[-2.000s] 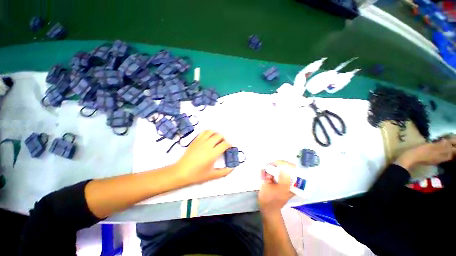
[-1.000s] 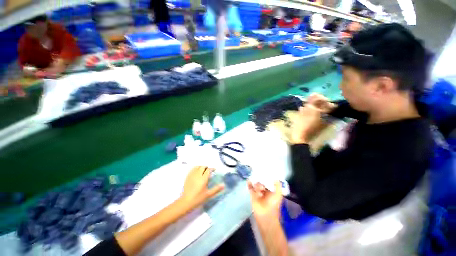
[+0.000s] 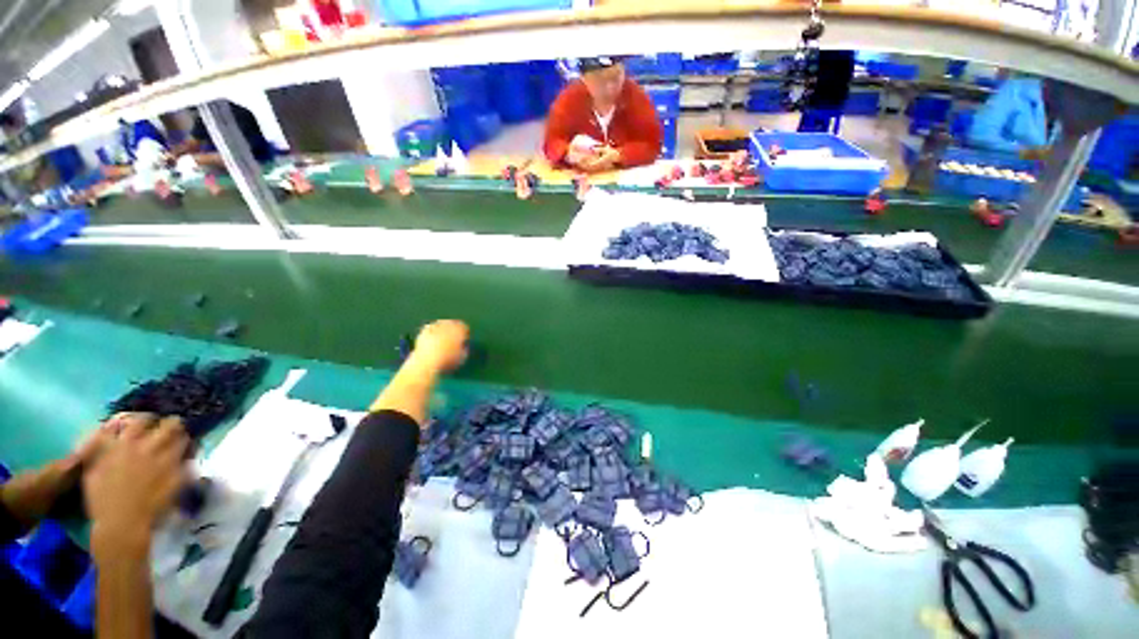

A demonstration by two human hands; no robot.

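Note:
My left hand (image 3: pixel 440 345) reaches over the green conveyor belt, its fingers bunched. A dark piece shows beside the wrist; whether the fingers hold anything cannot be told. My right hand is out of the picture. A heap of dark plaid bag pieces (image 3: pixel 550 449) with black loops lies right of my sleeve. Two pieces (image 3: pixel 606 553) rest at its front, by the white work sheet (image 3: pixel 700 574), with loose black cord near them. Spare glue bottles (image 3: pixel 934 472) and black-handled scissors (image 3: pixel 981 577) lie at right. The glue bottle held earlier is not seen.
The conveyor belt (image 3: pixel 600 337) crosses the view. Beyond it stands a parts tray (image 3: pixel 862 293) of pieces. At left are a neighbour's hands (image 3: pixel 131 481), loose cords (image 3: pixel 200 390) and a hammer (image 3: pixel 256 524). A person in red (image 3: pixel 606 119) sits across; a shelf rail runs overhead.
The view has swung left and up. My left hand has moved from the bench to over the belt. My right hand has left the picture.

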